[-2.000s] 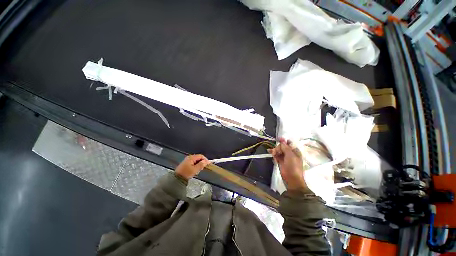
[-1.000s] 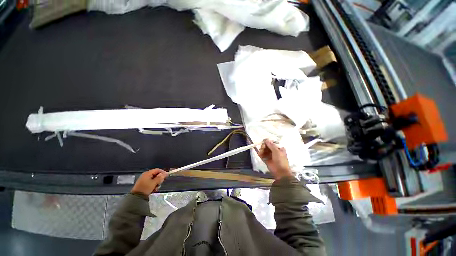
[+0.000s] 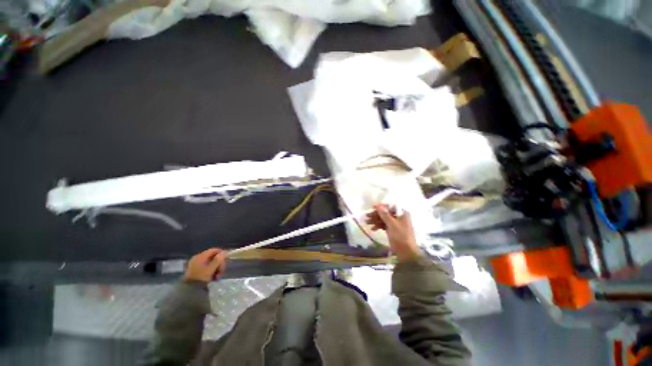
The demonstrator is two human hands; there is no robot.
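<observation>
A narrow white strip (image 3: pixel 297 232) is stretched between my two bare hands near the front edge of the dark bed. My left hand (image 3: pixel 206 265) is closed on its left end. My right hand (image 3: pixel 388 220) pinches its right end, over the white heap. A long white bundle (image 3: pixel 179 182) lies on the bed, with thin loose strips hanging along its lower side and left end. A thin brown cord (image 3: pixel 306 199) curves beside the bundle's right end.
Crumpled white film waste (image 3: pixel 357 129) lies right of centre, with more white material (image 3: pixel 286 32) at the far edge. A brown strip (image 3: pixel 300 255) lies along the front rail. The black cutting head (image 3: pixel 540 171) with orange covers (image 3: pixel 615 146) stands at the right.
The view has turned and shifted. My hands have drawn farther apart since the earliest frame, with a longer length of white strip between them. The bundle lies as before.
</observation>
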